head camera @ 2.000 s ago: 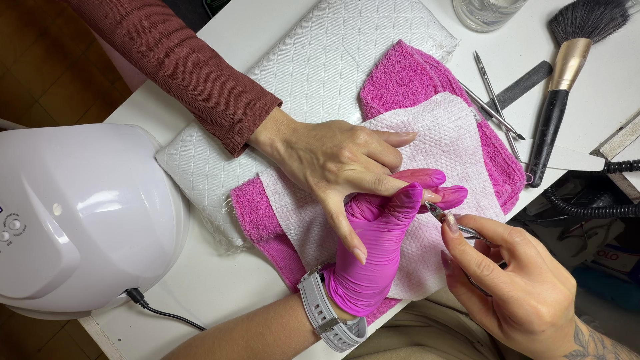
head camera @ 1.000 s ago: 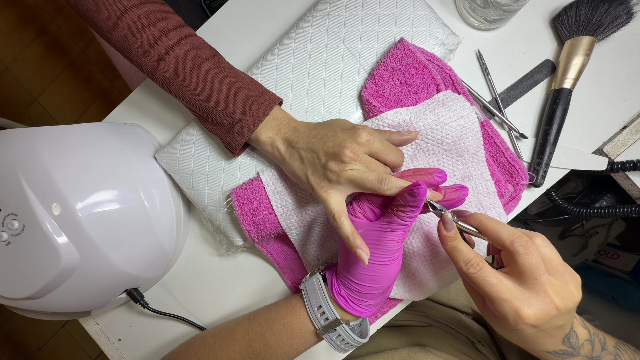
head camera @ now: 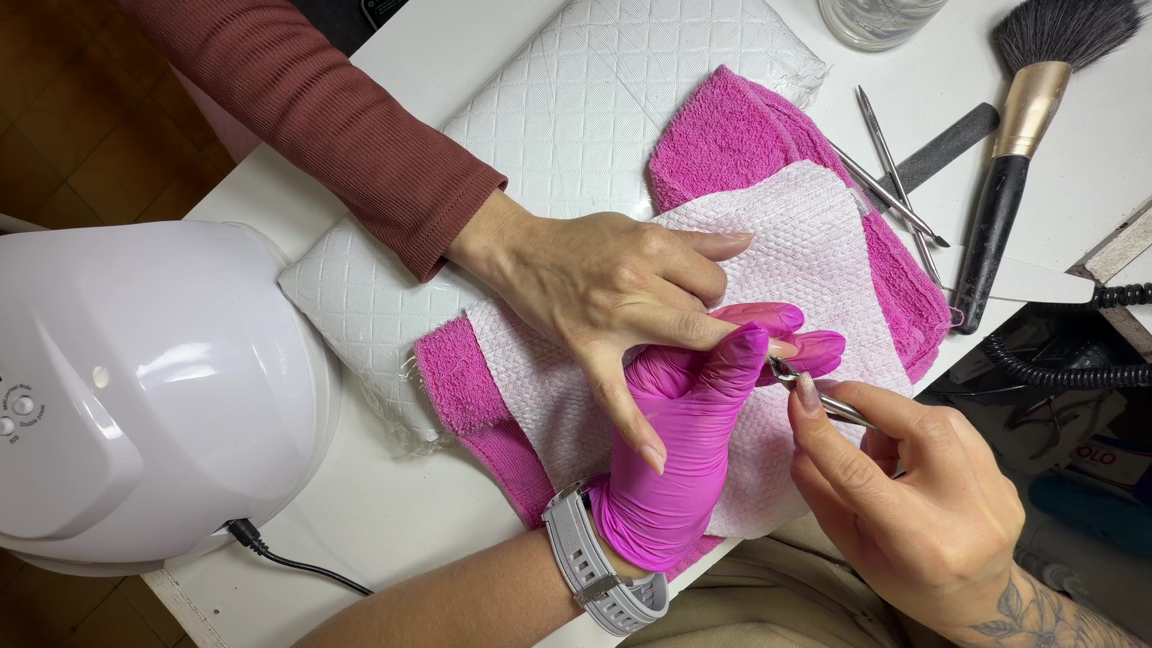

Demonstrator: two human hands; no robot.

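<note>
My left hand (head camera: 684,432), in a pink glove with a grey watch strap at the wrist, grips one finger of another person's hand (head camera: 594,279) between thumb and fingers. That hand comes from a rust-red ribbed sleeve, palm down. My right hand (head camera: 909,495), bare, holds metal cuticle nippers (head camera: 832,404), their jaws at the tip of the held finger. Part of the handles is hidden in my palm. Beneath the hands lie a white paper towel (head camera: 783,216), a pink terry towel (head camera: 720,135) and a white quilted cushion (head camera: 558,99) wrapped in clear plastic.
A white nail lamp (head camera: 171,387) with a black cable stands at the left. At the upper right are a large black brush (head camera: 1008,180), a dark nail file (head camera: 945,148), metal tools (head camera: 891,162) and a clear glass jar (head camera: 877,20). A coiled black cord (head camera: 1062,373) hangs beyond the table edge.
My right hand and the nippers have shifted slightly at the held fingertip, and the handles are angled differently than two seconds ago. My left hand keeps its hold.
</note>
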